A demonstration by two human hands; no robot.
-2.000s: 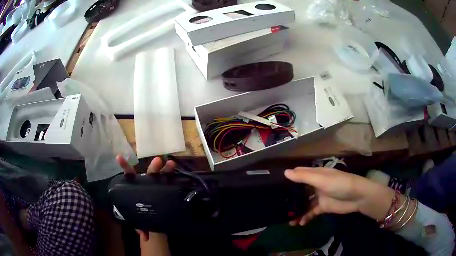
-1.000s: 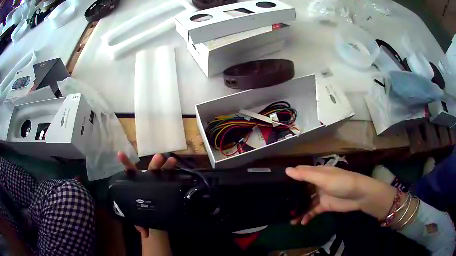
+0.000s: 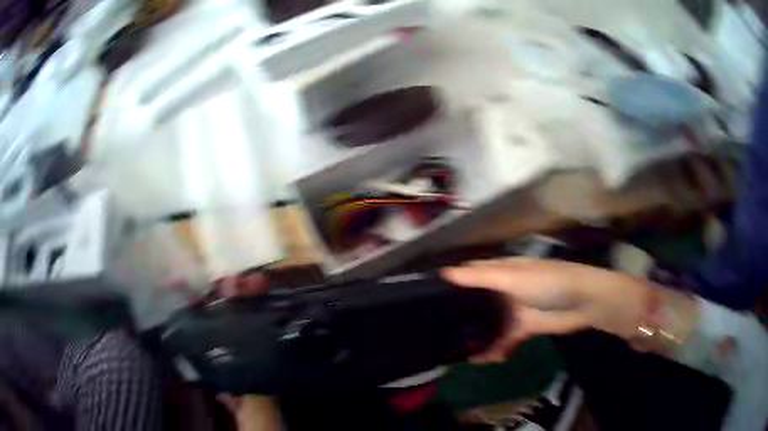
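The frame is blurred. A long black mirror dash cam (image 3: 370, 332) is held over the lap, its matte back facing up. My left hand (image 3: 244, 286) grips its left part; fingertips show over the far edge and the wrist below it, the palm hidden behind. My right hand (image 3: 539, 299) holds the right end, thumb on top and fingers beneath. An open white box (image 3: 514, 147) lies just beyond, with a red, yellow and black wiring harness (image 3: 383, 215) inside.
A foam sheet (image 3: 223, 181) lies left of the box. A dark brown ring (image 3: 383, 115) and another white box (image 3: 354, 67) stand behind it. A bluish wrapped shape (image 3: 661, 103) is at right. A neighbour's checked clothing (image 3: 109, 379) and a white box (image 3: 84, 240) are at left.
The view has turned and blurred; the table things appear shifted left and tilted. Both hands still hold the dash cam, which appears slightly further left and more tilted.
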